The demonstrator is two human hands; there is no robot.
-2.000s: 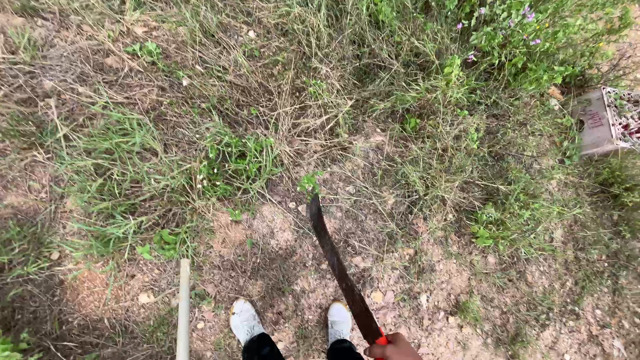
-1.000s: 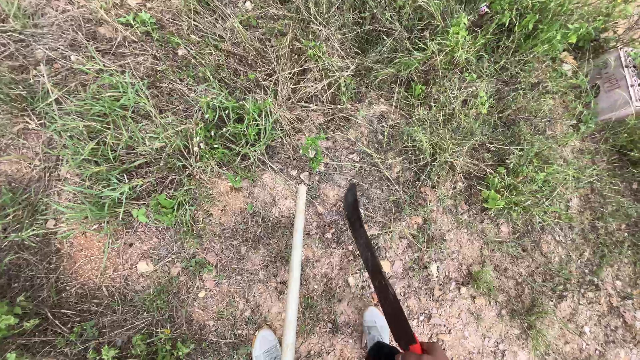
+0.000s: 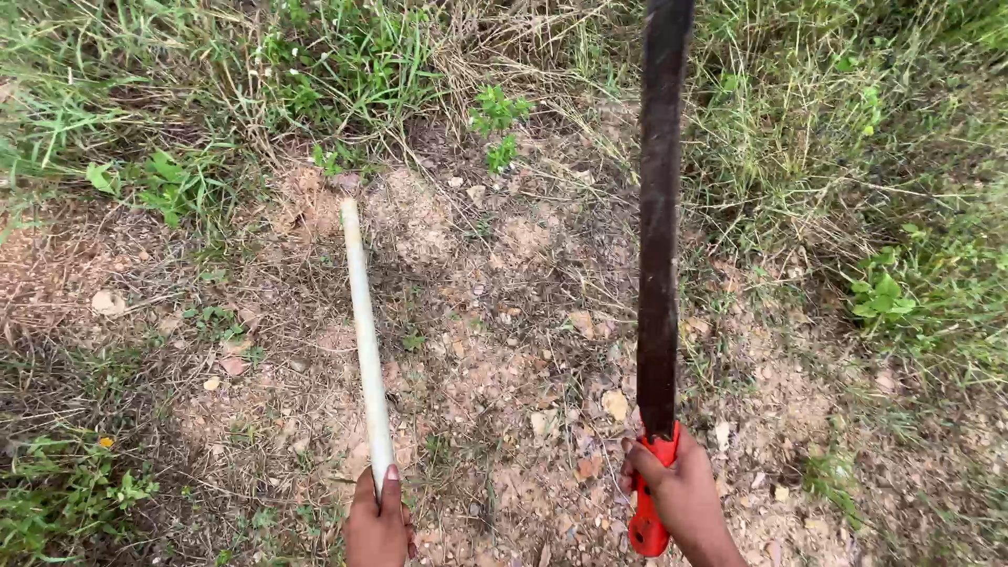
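Note:
My left hand (image 3: 379,520) grips the lower end of a pale, straight pole (image 3: 364,331), whose far end points up and slightly left over the stony ground. At the right, my right hand (image 3: 681,492) is closed around the red handle of a machete (image 3: 660,236). The machete's dark blade stands almost straight up in the view, and its tip is cut off by the top edge. Pole and blade are apart, with bare soil and dry stalks between them. A small green leafy plant (image 3: 500,118) grows between and beyond the two.
Green grass (image 3: 339,71) and dry stalks cover the upper left. More grass (image 3: 827,157) spreads over the right side. A low leafy weed (image 3: 883,298) is at the right, and a bushy one (image 3: 71,488) at the lower left. Small stones (image 3: 614,405) lie scattered on the soil.
My left hand has come into view on the pole. The machete has been raised and now points straight up. My shoes and the box at the right have left the view, which has shifted.

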